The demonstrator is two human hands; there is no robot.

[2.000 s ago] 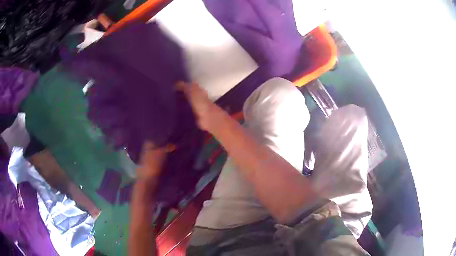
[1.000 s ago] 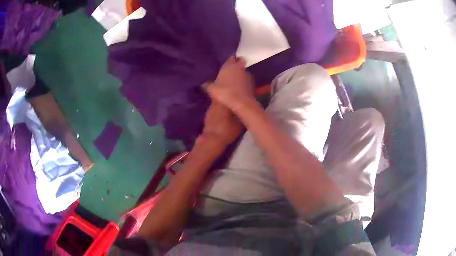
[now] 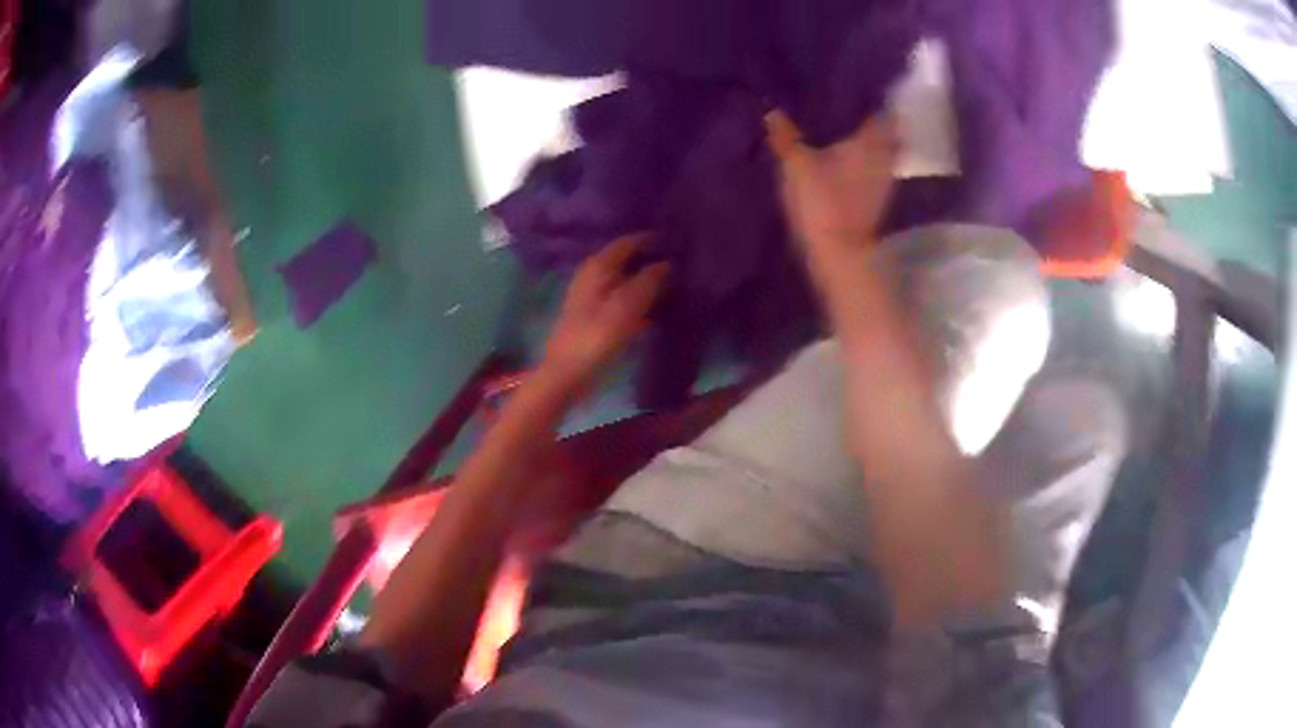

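Note:
A loose heap of dark purple cloth (image 3: 711, 185) lies at the top centre, in front of my knees. My left hand (image 3: 612, 306) is at the heap's lower left edge, fingers curled; blur hides whether it grips cloth. My right hand (image 3: 842, 178) is at the heap's right side, thumb and fingers spread, touching or just over the cloth; I cannot tell if it holds any. Both hands are bare and blurred.
White sheets (image 3: 519, 128) show beside the heap. An orange rim (image 3: 1102, 228) is right of my knees. A red plastic stool (image 3: 164, 562) stands lower left, near light blue cloth (image 3: 150, 320). A purple scrap (image 3: 327, 270) lies on the green floor. The bright table edge (image 3: 1252, 612) is far right.
My view has shifted, so the scene sits further right. My hands, close together or crossed a second ago, are now apart on either side of the heap. The purple cloth looks more bunched.

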